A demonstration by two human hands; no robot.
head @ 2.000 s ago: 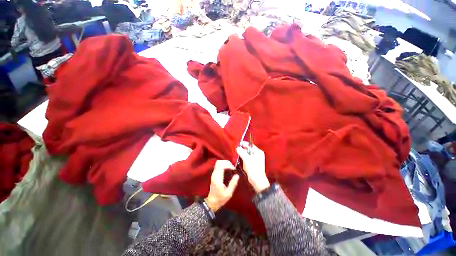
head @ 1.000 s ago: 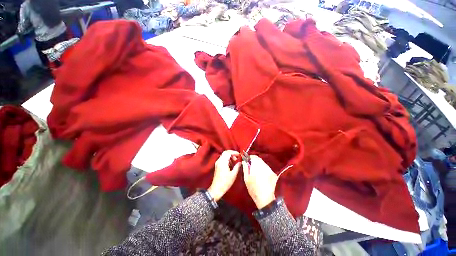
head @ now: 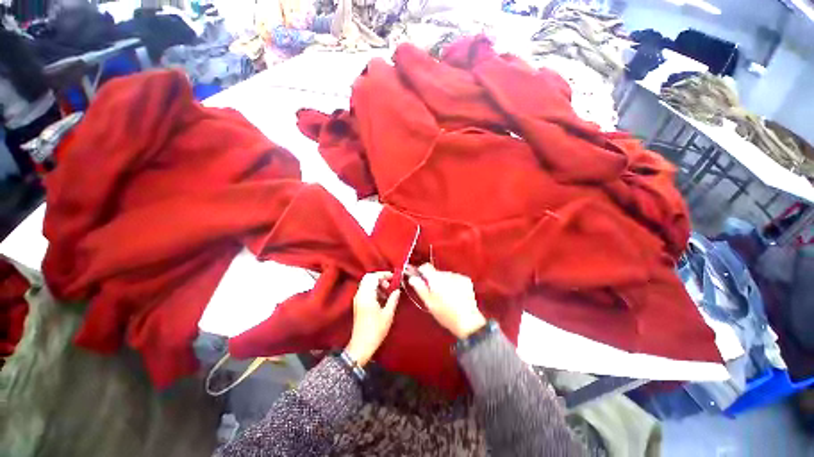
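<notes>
A red garment [head: 308,232] lies over the white table in front of me, its near part hanging at the table's edge. My left hand [head: 377,308] pinches its cloth beside a thin whitish line [head: 412,245]. My right hand [head: 442,294] is close on the right of it, fingertips bent around a tiny dark tool that is mostly hidden. Thin threads show by the right fingertips. A larger heap of red garments [head: 500,178] lies on the right side of the table.
A grey-green woven sack [head: 107,393] with red cloth stands at the floor left. A blue bin [head: 768,393] and denim [head: 727,299] are at the right. Khaki clothing [head: 741,112] lies on another table. Piles of cloth cover the far end. A person [head: 25,89] is partly visible at the far left.
The view has turned, so the table appears shifted left. My right hand's fingertips have moved slightly away from the left fingertips. The raised red opening by my right hand now lies flatter.
</notes>
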